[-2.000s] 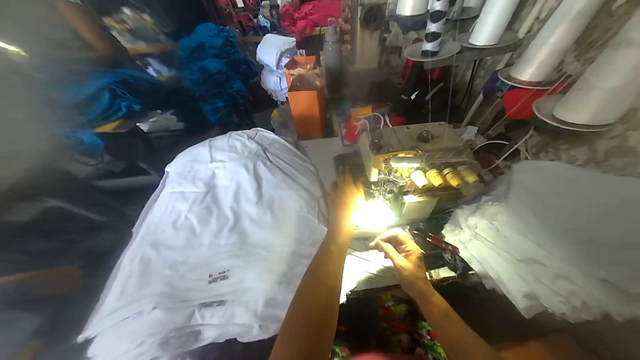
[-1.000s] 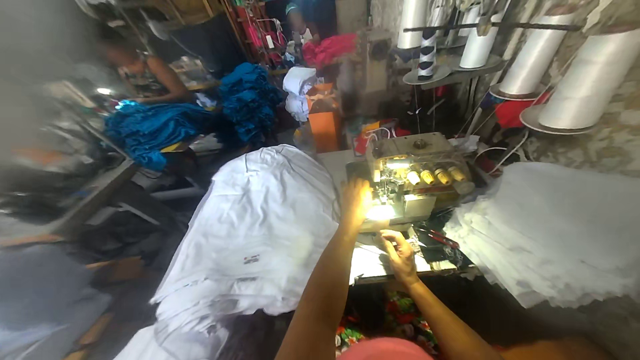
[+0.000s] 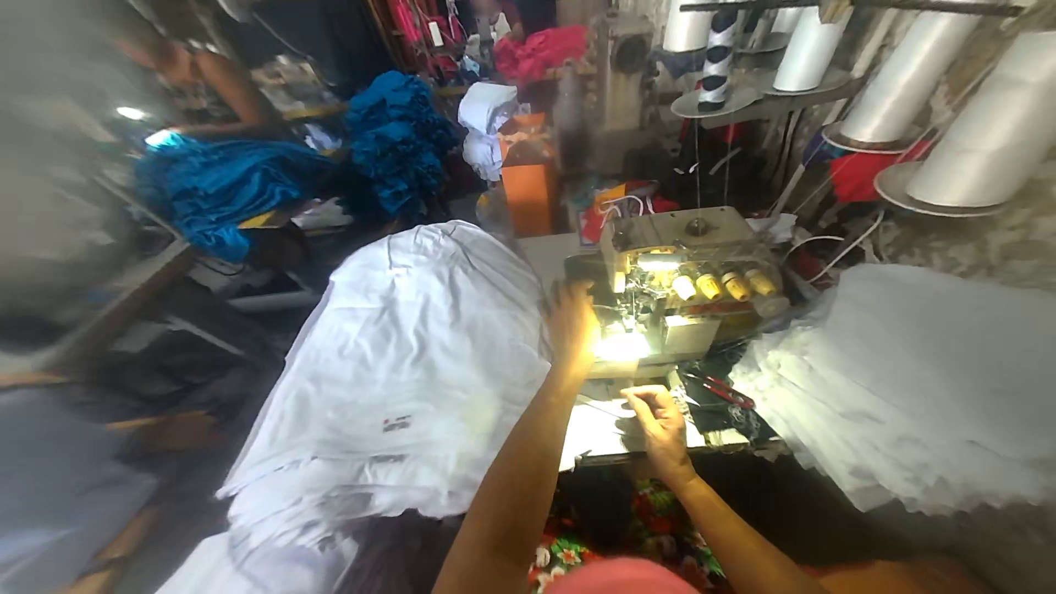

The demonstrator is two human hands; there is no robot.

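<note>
An overlock sewing machine (image 3: 693, 272) with several yellow tension dials stands lit by its lamp in the middle right. My left hand (image 3: 573, 322) is beside the needle area, at the right edge of a large pile of white garments (image 3: 429, 346); glare hides what its fingers touch. Just in front of the machine, my right hand (image 3: 660, 421) has its thumb and forefinger brought together, perhaps on thin material that I cannot make out. White fabric (image 3: 598, 425) lies under and beside it on the machine's table. Red-handled thread snips (image 3: 722, 388) lie to its right.
White fabric pieces (image 3: 899, 396) are stacked at the right. Large white thread cones (image 3: 973, 124) stand on a rack above. Behind the machine is an orange container (image 3: 528, 194). At the upper left, a co-worker (image 3: 214, 91) sits by blue fabric (image 3: 239, 181).
The view has swung left, bringing the co-worker and more blue fabric into sight. Both my hands stay around the front of the machine, with no plain change in what they hold.
</note>
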